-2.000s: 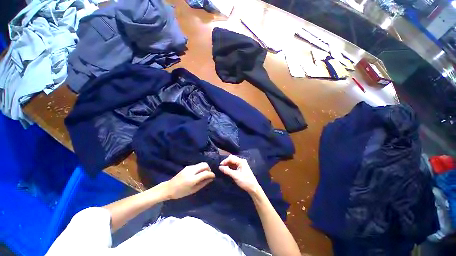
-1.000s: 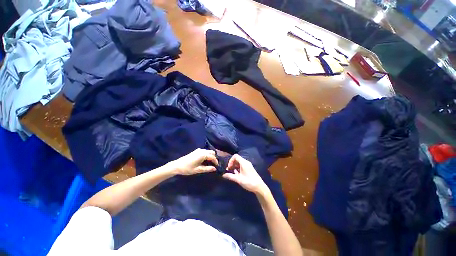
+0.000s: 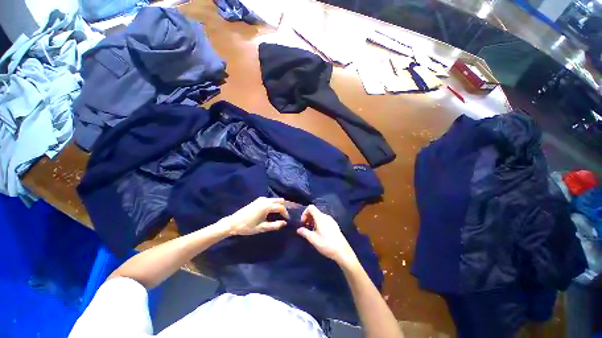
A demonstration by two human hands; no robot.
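Observation:
A navy garment (image 3: pixel 218 181) with shiny crinkled lining (image 3: pixel 287 173) lies spread on the brown table (image 3: pixel 396 198) and hangs over its near edge. My left hand (image 3: pixel 259 216) and my right hand (image 3: pixel 321 232) pinch a small dark part of it between them, a short distance apart. The fingertips partly hide that part, so its shape is unclear. Both hands are bare.
A navy garment stack (image 3: pixel 495 211) lies at the right edge. A black cut piece (image 3: pixel 317 89) lies mid-table. Grey-blue garments (image 3: pixel 142 59) and pale pieces (image 3: pixel 39 92) are heaped upper left. Papers (image 3: pixel 396 69) and a small red box (image 3: pixel 473 74) lie at the far edge.
Two seconds ago the fingertips were closer together; both hands now pinch the dark part slightly farther apart. The table and its heaps have shifted a little left in view.

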